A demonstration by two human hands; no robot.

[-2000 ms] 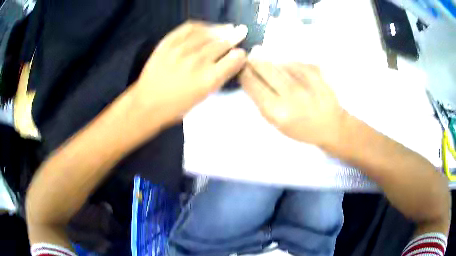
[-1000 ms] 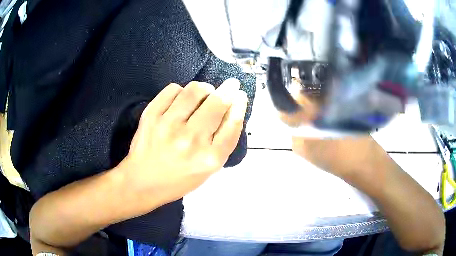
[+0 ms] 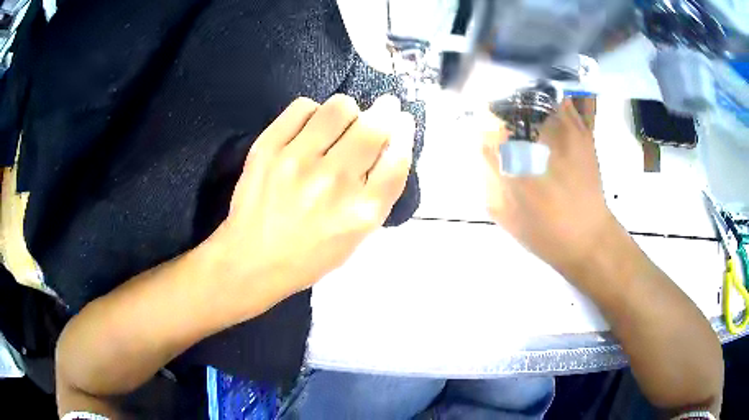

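The large black fabric panel (image 3: 156,123) covers the left of the white sewing machine table (image 3: 427,303) and hangs over its front edge. My left hand (image 3: 328,180) lies on the fabric near its right edge, fingers curled, with cloth at the fingertips. The presser foot area (image 3: 411,66) is just beyond the fingertips at the fabric's edge. My right hand (image 3: 550,180) is raised right of the needle area, behind the round silvery tension dial (image 3: 526,111). Its fingertips are partly hidden by the blurred machine head (image 3: 550,33).
A smartphone (image 3: 667,123) lies at the right. Yellow-handled scissors (image 3: 733,299) are at the right table edge. A yellow-tan strip (image 3: 16,238) shows at the far left. A blue plastic crate (image 3: 242,398) is below the table, beside the lap.
The hands were together at the cloth's edge at first, then parted. The machine head came into view. Since then my right hand has risen behind the dial; my left hand stays on the cloth.
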